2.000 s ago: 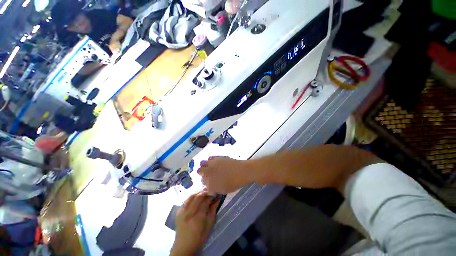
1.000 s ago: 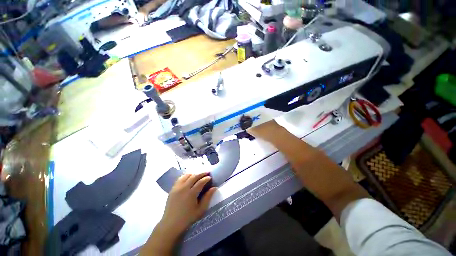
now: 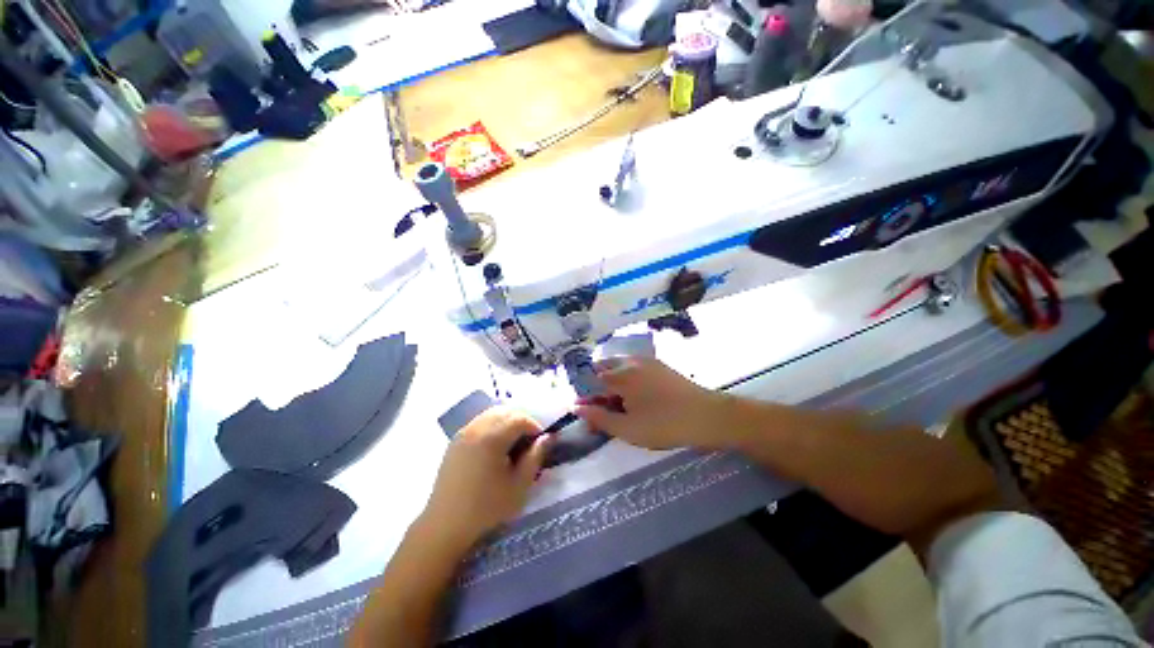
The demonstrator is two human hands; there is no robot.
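A dark grey curved fabric panel (image 3: 577,443) lies at the needle end of the white sewing machine (image 3: 747,234), partly hidden by my hands. A small dark strip (image 3: 557,425) with a bit of red spans between my fingertips just in front of the presser foot area. My left hand (image 3: 487,462) pinches its left end above the panel. My right hand (image 3: 652,403) holds its right end, close under the machine head. The needle tip is hidden.
An upper pile of plain arc panels (image 3: 323,411) and a lower pile with a small slot (image 3: 241,519) lie left. Red and yellow rings (image 3: 1016,289) and a red-handled tool (image 3: 901,299) lie right. A red packet (image 3: 467,155) lies behind the machine.
My right hand has come back from under the machine arm to the needle end. My left hand has moved from resting flat on the panel to pinching the strip. The view has shifted.
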